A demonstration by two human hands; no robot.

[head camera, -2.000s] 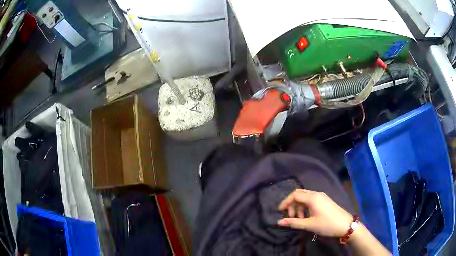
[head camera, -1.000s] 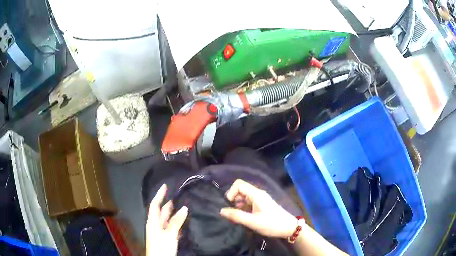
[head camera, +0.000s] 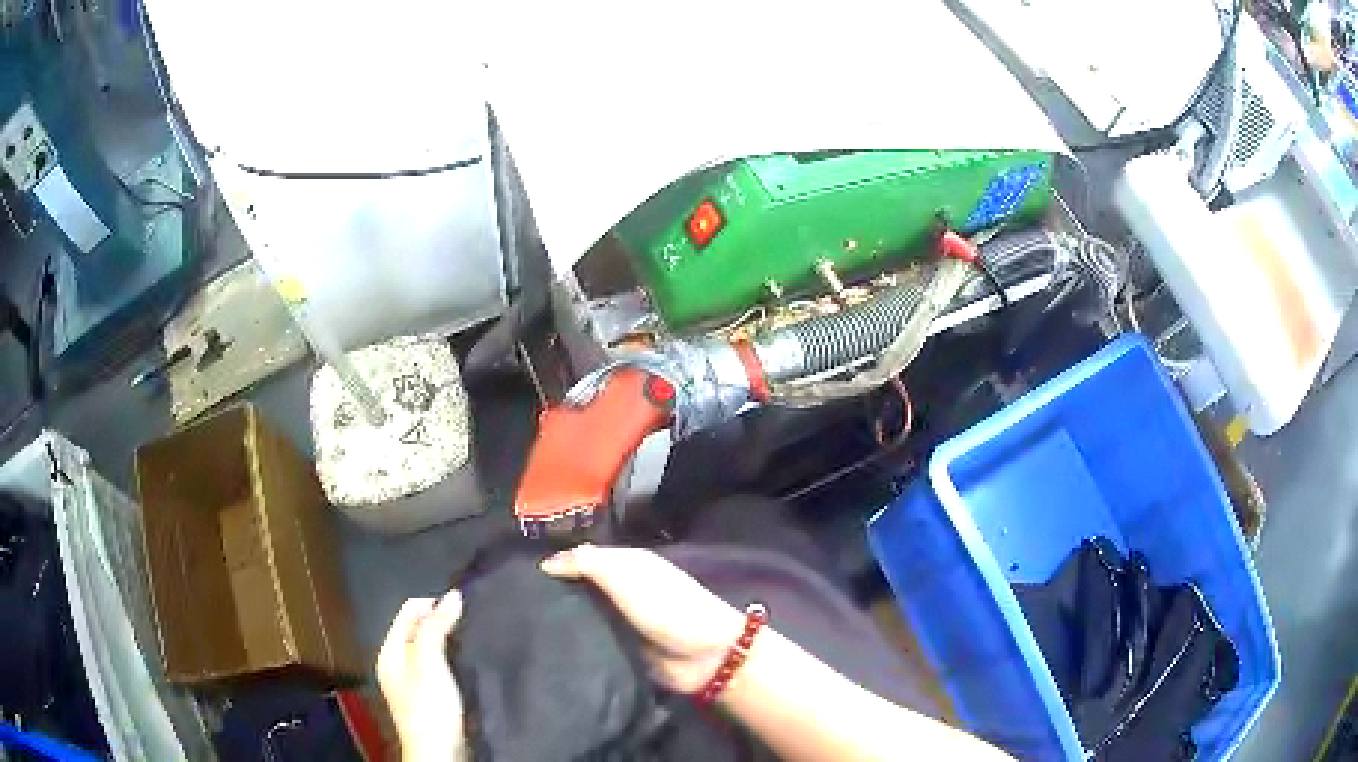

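A soft black pouch (head camera: 544, 670) is held between my two hands, just below the trimmer head. My left hand (head camera: 422, 670) grips its left edge, partly cut off by the bottom of the picture. My right hand (head camera: 648, 603), with a red bracelet at the wrist, grips its upper right side. The red-orange trimmer head (head camera: 593, 447) points down at the pouch's top edge; whether they touch is unclear. The dark cloth (head camera: 789, 581) lies over my lap.
The green machine housing (head camera: 856, 223) and grey ribbed hose (head camera: 849, 335) are behind the head. A blue tote (head camera: 1028, 499) with black pieces stands right. A speckled block (head camera: 390, 432), brown carton (head camera: 246, 551) and white bin (head camera: 112, 625) stand left.
The left hand came into view and both hands took hold of the pouch. They have lifted it from the lap towards the trimmer head. The camera view has shifted right.
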